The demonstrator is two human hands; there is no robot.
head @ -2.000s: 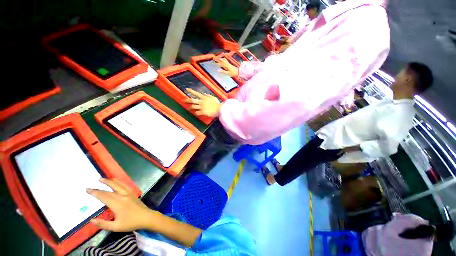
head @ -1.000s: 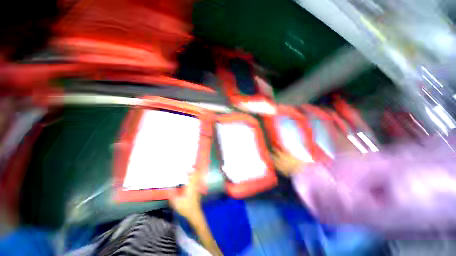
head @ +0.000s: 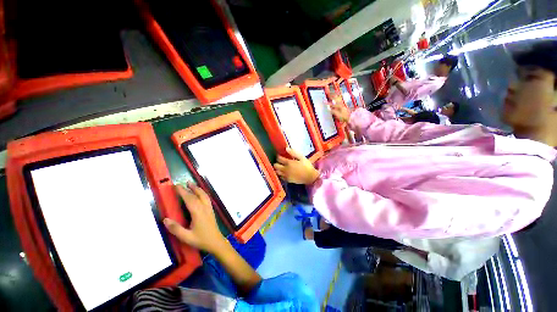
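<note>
A large tablet (head: 101,219) with a white lit screen and a small green mark near its lower end lies in an orange-red foam tray (head: 160,177) at the left. A second white-screened tablet (head: 229,170) lies in its own foam tray (head: 190,135) just right of it. My right hand (head: 198,220) rests at the right side of the large tablet's tray, fingers spread, thumb on the foam edge, holding nothing. My left hand is not in view.
A dark tablet (head: 198,42) with a green mark lies in a foam tray on the rear shelf (head: 137,91). A person in a pink smock (head: 415,183) stands close at the right, hands at other tablets. A blue stool (head: 247,248) is below the bench.
The view has steadied after a blurred swing. My right hand is off the large screen where it was two seconds ago and is at the tray's right edge, fingers spread.
</note>
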